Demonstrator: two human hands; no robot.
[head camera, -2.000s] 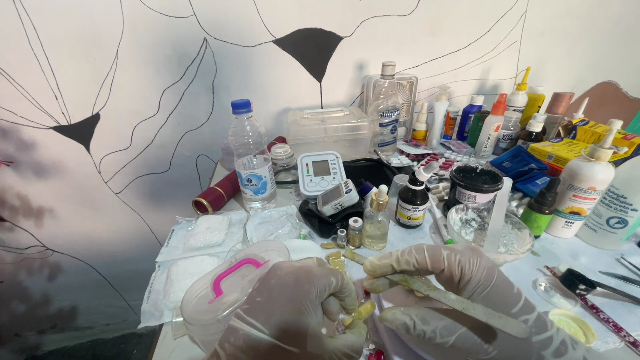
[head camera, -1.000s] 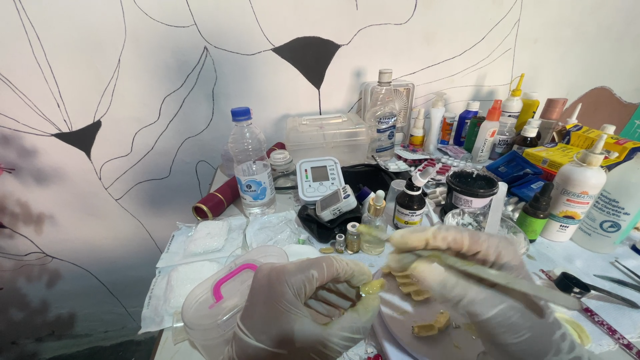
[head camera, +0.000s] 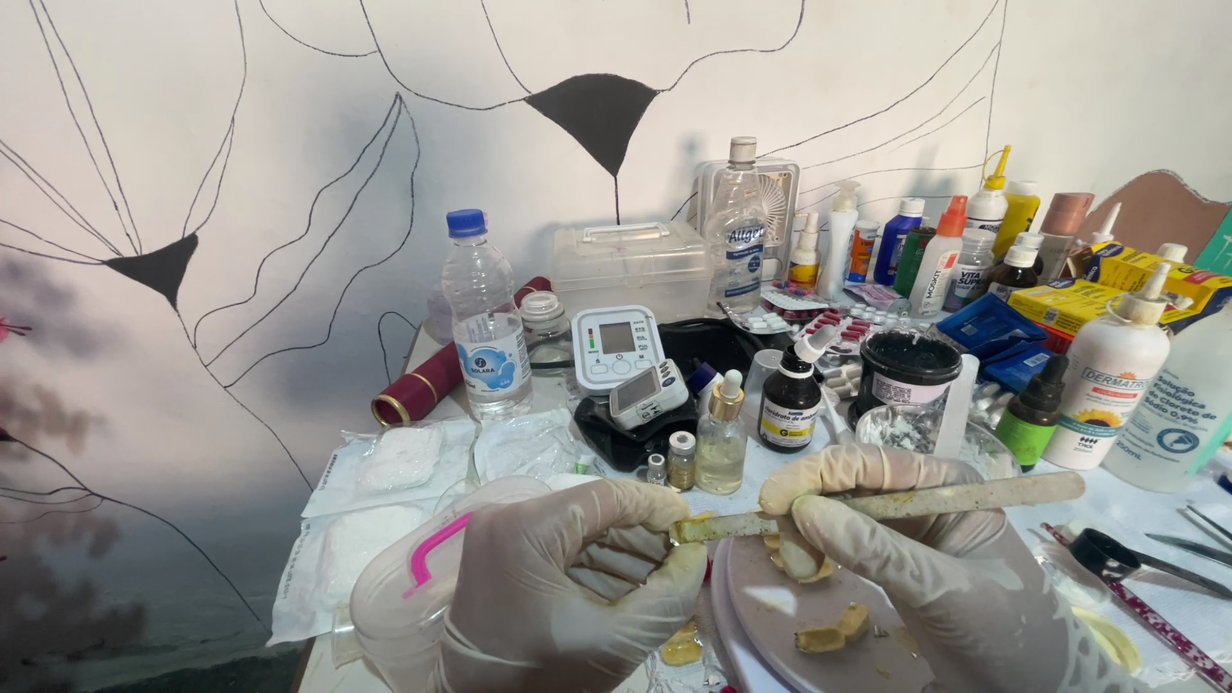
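Observation:
My left hand (head camera: 577, 577), in a whitish glove, pinches a small yellowish piece (head camera: 685, 531) between thumb and fingertips. My right hand (head camera: 895, 539), gloved too, grips a flat pale stick like a spatula (head camera: 962, 496), smeared with yellow at its left end. That end touches or overlaps the piece at my left fingertips. Below my right hand lies a round pale lid or plate (head camera: 770, 626) with yellowish chunks (head camera: 835, 628) on it. Another yellow lump (head camera: 681, 643) rests on crumpled foil beside my left hand. My left hand partly covers a clear container with a pink handle (head camera: 438, 549).
Behind my hands stand small vials (head camera: 681, 460), a dropper bottle (head camera: 721, 438), a brown medicine bottle (head camera: 789, 399), a blood pressure monitor (head camera: 616, 348), a black tub (head camera: 908, 371) and a water bottle (head camera: 488, 327). Gauze packs (head camera: 399, 462) lie left; tweezers (head camera: 1189, 551) lie right.
One second ago the stick was raised apart from my left fingertips; now its smeared end is at the piece there. My left hand still pinches the piece.

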